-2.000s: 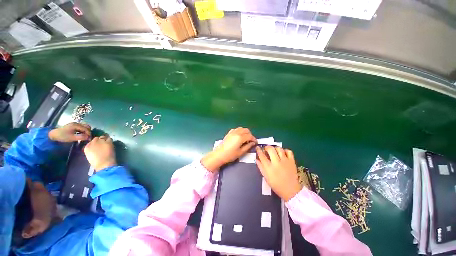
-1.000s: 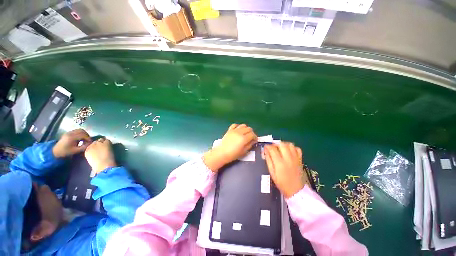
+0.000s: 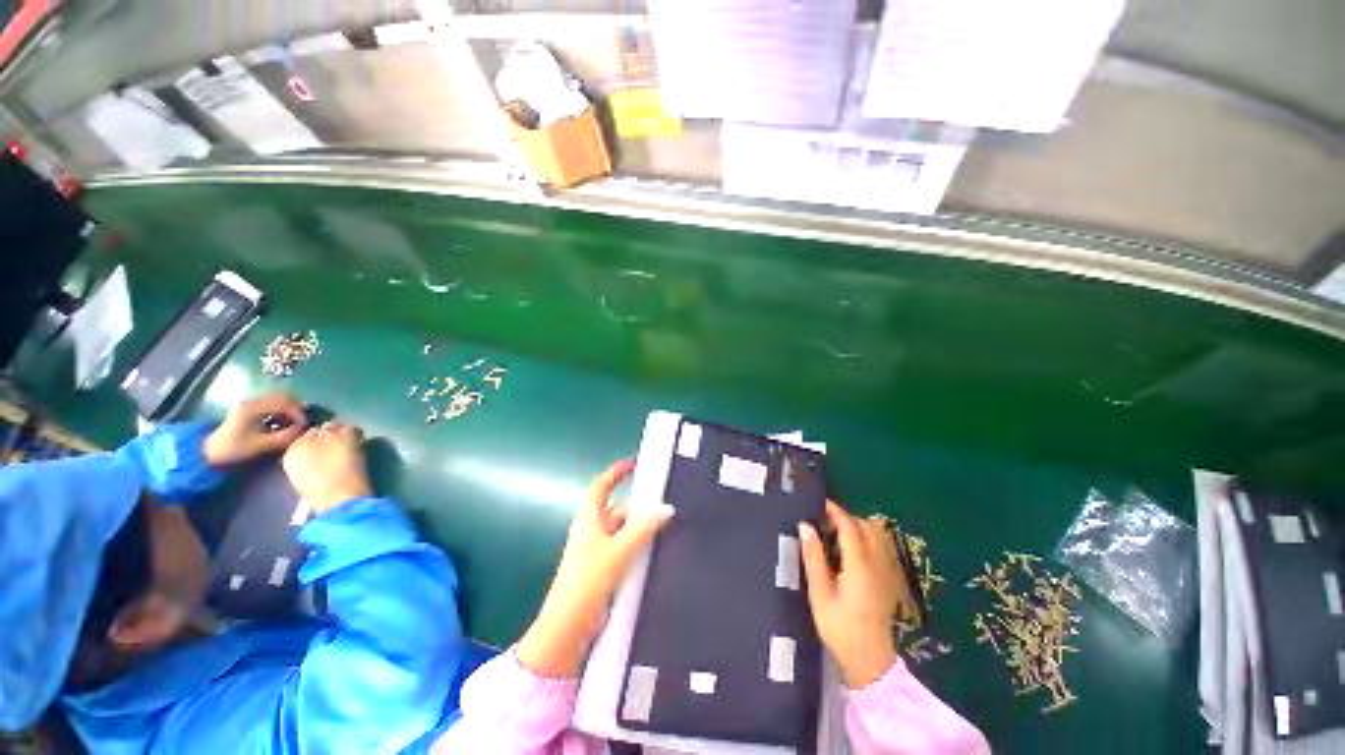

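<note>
A black panel [image 3: 723, 597] with small pale patches lies on white sheets [image 3: 602, 686] in front of me, its top edge uncovered. My left hand [image 3: 593, 561] is at the left edge, thumb on top by the panel's rim and fingers along the sheets' side. My right hand [image 3: 856, 583] grips the right edge, thumb on the panel and fingers at its side. I see no small part in either hand. A pile of tan-gold slivers [image 3: 915, 568] lies just right of my right hand, partly hidden by it. Another such pile [image 3: 1028, 620] lies farther right.
A crumpled clear bag [image 3: 1128, 558] and stacked black panels with white sheets [image 3: 1298, 590] lie at right. A blue-clothed person [image 3: 354, 634] works on a black panel at left, near small piles [image 3: 454, 391]. A metal rail [image 3: 679, 214] runs beyond the green surface.
Both hands have left the panel's top edge and moved down to its sides, exposing the top edge. The view has shifted, showing more of the wall.
</note>
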